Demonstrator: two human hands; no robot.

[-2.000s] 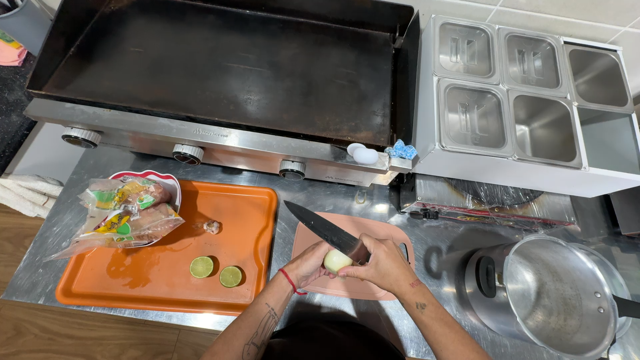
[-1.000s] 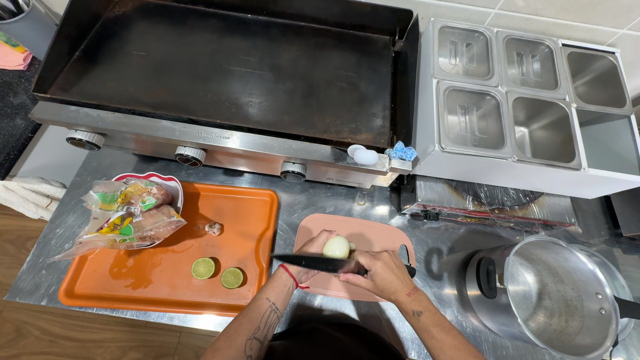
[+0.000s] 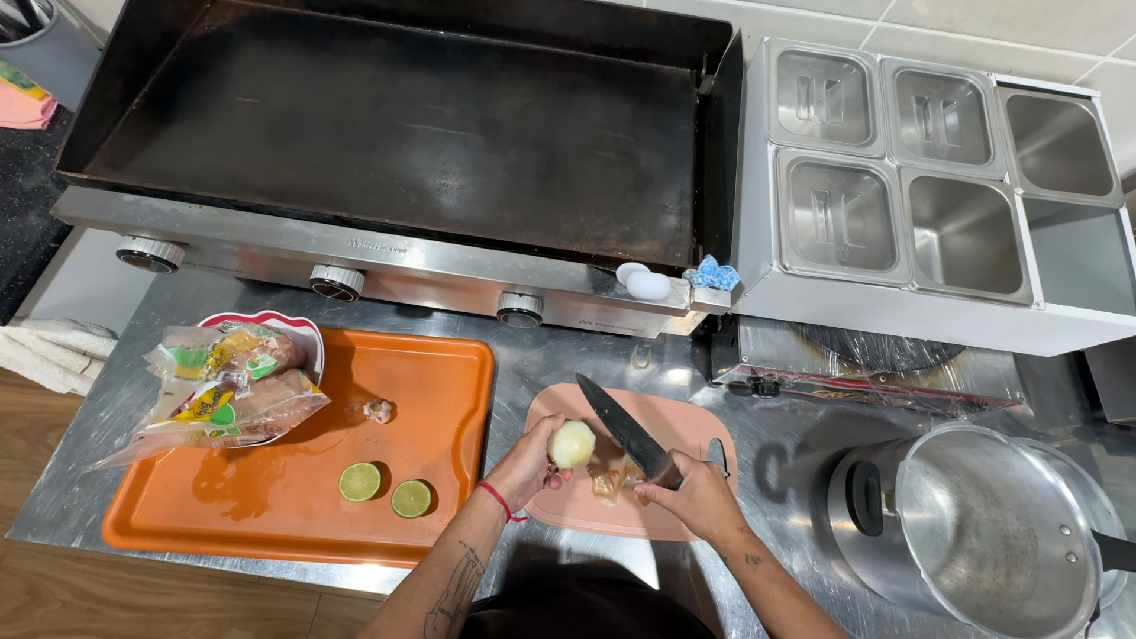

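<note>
A peeled whitish onion (image 3: 571,444) is in my left hand (image 3: 532,457), over the left part of a pink cutting board (image 3: 683,426). My right hand (image 3: 688,493) grips the handle of a kitchen knife (image 3: 621,426), whose dark blade points up and to the left, beside the onion and apart from it. Brownish onion skins (image 3: 607,485) lie on the board beneath the knife. To the left, an orange tray (image 3: 293,532) holds two lime halves (image 3: 359,482), a small garlic-like piece (image 3: 378,410) and a bowl (image 3: 306,333) with plastic bags of raw meat (image 3: 235,382).
A flat-top griddle (image 3: 408,133) with knobs spans the back, with two white eggs (image 3: 649,285) and a blue cloth (image 3: 714,273) on its front right edge. Steel containers (image 3: 963,235) stand in a rack at the back right. A large metal pot (image 3: 985,524) is at the right.
The knife has moved from across the onion to its right, blade tip now pointing up. My left hand has moved a little down and left with the onion. Skins now show on the board.
</note>
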